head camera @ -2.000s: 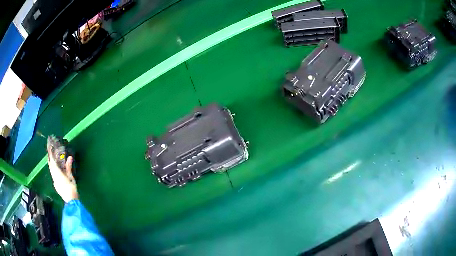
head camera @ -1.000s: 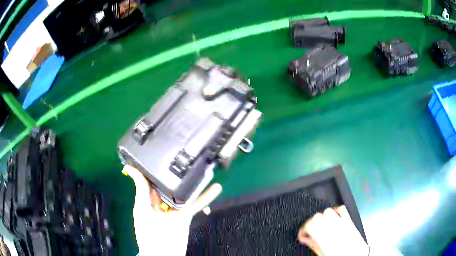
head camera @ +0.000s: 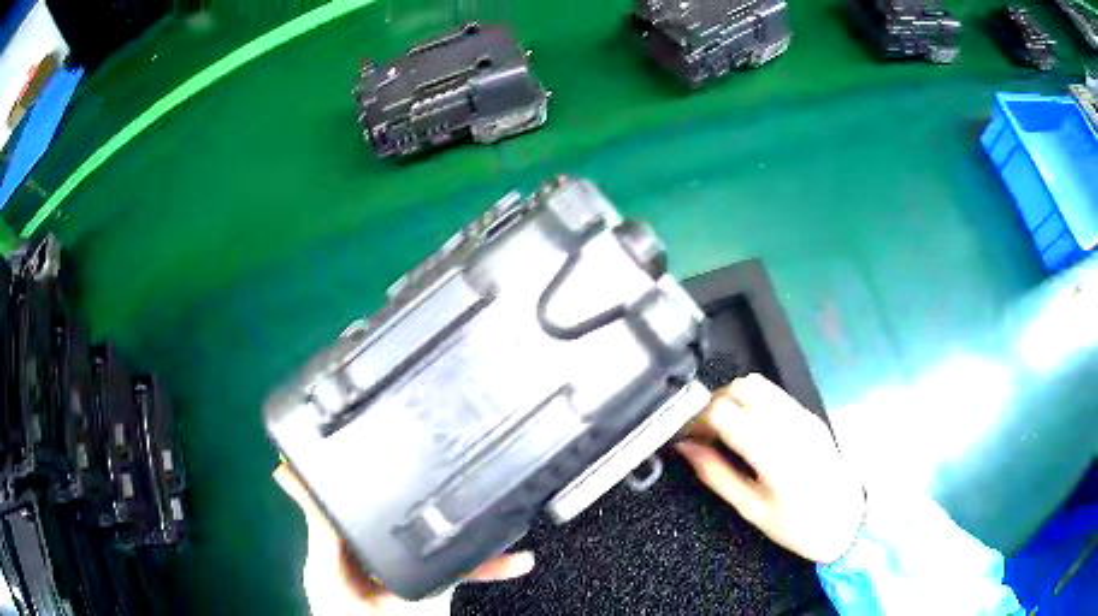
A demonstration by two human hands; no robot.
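Note:
A large black ribbed device housing (head camera: 482, 385) is held tilted above the bench, its back facing me. My left hand (head camera: 385, 566) grips it from below at its lower left end, partly hidden behind it. A small metal loop hangs from its lower right side. My right hand (head camera: 771, 469) is at the housing's right edge, over the parts tray, with fingers bent; whether it holds a small part cannot be seen. The dark parts tray (head camera: 789, 343) holds a speckled mass of tiny black parts and lies partly under the housing and my right hand.
Stacked black housings (head camera: 90, 421) stand at the left edge. Separate black housings (head camera: 458, 96) lie across the far bench, another (head camera: 710, 36) farther right. A blue plastic bin (head camera: 1035, 181) is at the right. A light green line (head camera: 157, 108) crosses the upper left.
My left hand has brought the housing from the far left to the front, now nearer and larger. My right hand has come into view and moved from the tray up to the housing's right edge.

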